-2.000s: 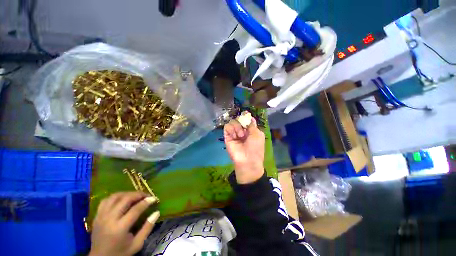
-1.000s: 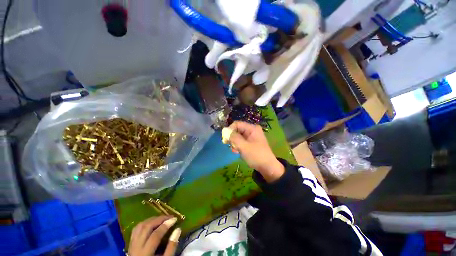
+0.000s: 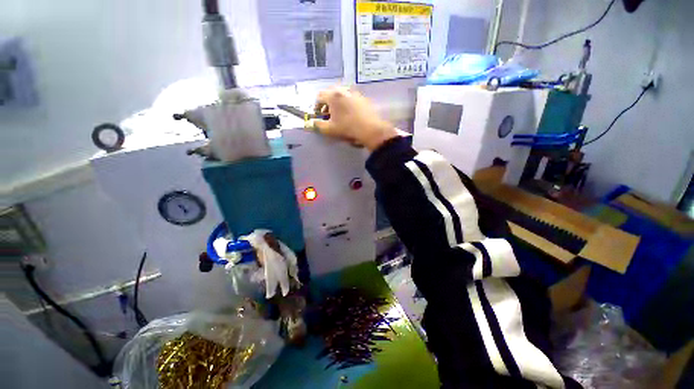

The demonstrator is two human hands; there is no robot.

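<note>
My right hand (image 3: 346, 118) is raised over the top of the white machine cabinet (image 3: 342, 228). Its fingertips, one with a cream cover, close on the end of a thin dark strip (image 3: 293, 112), whose exact kind I cannot tell. My left hand is out of the picture. The teal machine head (image 3: 255, 194) stands before the cabinet, with white gloves (image 3: 274, 266) hanging on it. A loose pile of dark pins (image 3: 350, 323) lies to its right on the green table (image 3: 415, 353). Gold parts (image 3: 198, 361) lie in the clear bag (image 3: 129, 365) at the lower left.
A red lamp (image 3: 310, 194) glows on the cabinet. A round gauge (image 3: 182, 207) is at its left. A second white machine (image 3: 464, 129) stands at the back right. An open carton with a dark row of parts (image 3: 548, 228) and crumpled clear plastic (image 3: 609, 342) are at the right.
The view has swung up from the table to the cabinet. My right hand has gone from beside the dark pins to the cabinet top. My left hand has left the picture.
</note>
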